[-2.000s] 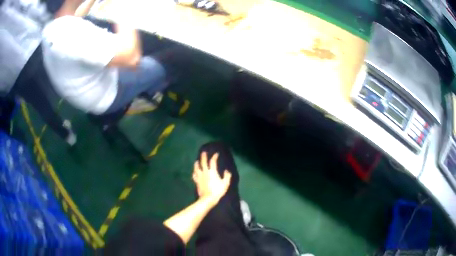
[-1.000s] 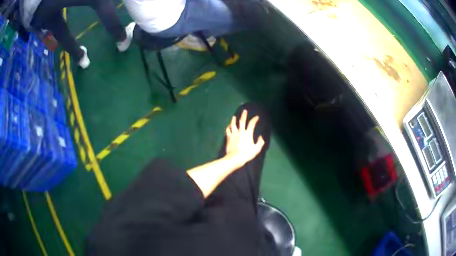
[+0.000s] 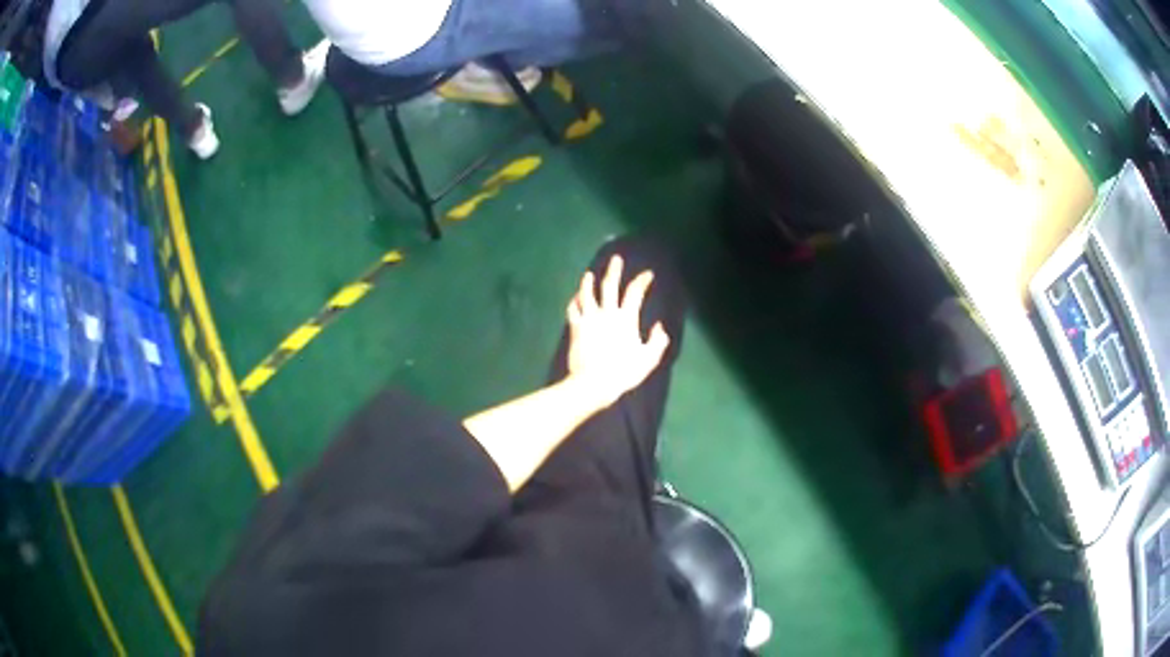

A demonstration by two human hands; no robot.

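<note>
My left hand (image 3: 613, 336) is bare and rests palm down on my dark-trousered knee, fingers spread, holding nothing. My right hand is out of the picture. A digital counting scale (image 3: 1097, 353) with a silver pan and a front panel of displays and keys stands on the white-edged bench at the right, away from my hand. A second scale (image 3: 1156, 578) is cut off by the lower right edge. Part of a round black stool seat (image 3: 703, 571) shows beside my leg.
Stacked blue crates (image 3: 84, 347) stand at the left. A person in jeans (image 3: 513, 32) sits on a stool at the top; another person's legs show beyond. A red-framed object (image 3: 971, 424) and a blue bin (image 3: 1001, 619) are under the bench. Yellow-black tape marks the green floor.
The view has swung down and to the left since the earliest frame, then shifted slightly. My left hand stays spread on my knee.
</note>
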